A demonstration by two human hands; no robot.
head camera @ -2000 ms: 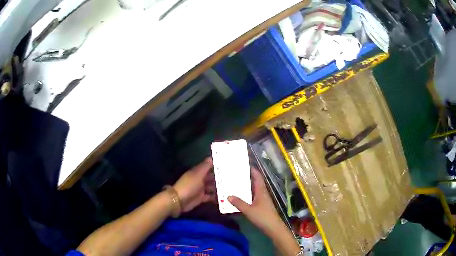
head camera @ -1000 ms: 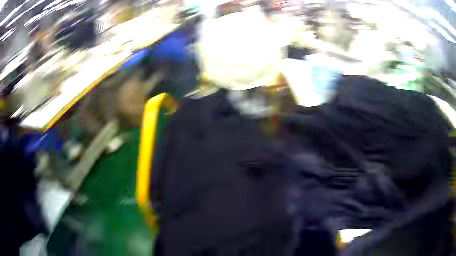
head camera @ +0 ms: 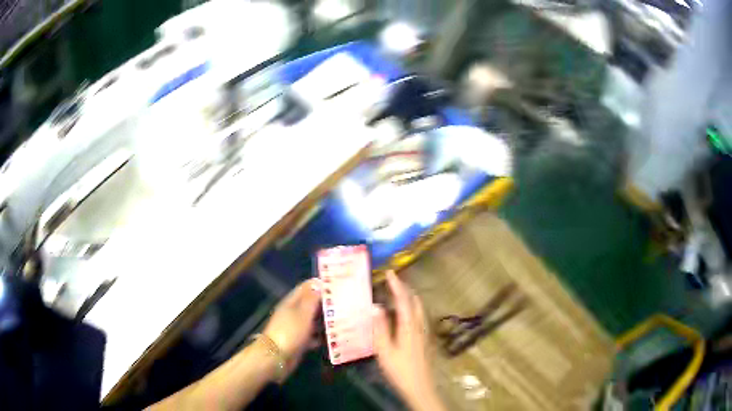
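Observation:
A smartphone (head camera: 347, 305) with a glowing pink-white screen is upright in front of me, low in the middle of the view. My left hand (head camera: 297, 321) holds it at its left edge; a thin bracelet is on the wrist. My right hand (head camera: 404, 337) is at the phone's right edge, fingers pointing up, blurred. The thumb side touches or overlaps the edge; whether it grips cannot be told.
A white wood-edged sewing table (head camera: 185, 265) with a blurred white machine (head camera: 168, 136) lies at left. Dark cloth (head camera: 56, 353) hangs at its near corner. A blue crate (head camera: 417, 233) of white cloth stands beyond the yellow trolley's cardboard (head camera: 530, 337), which bears dark shears (head camera: 481, 319).
The view swung away to a dark-clothed person and has come back to the table. Compared with the earliest frame, the phone screen has turned from white to pink and my right thumb is off its face.

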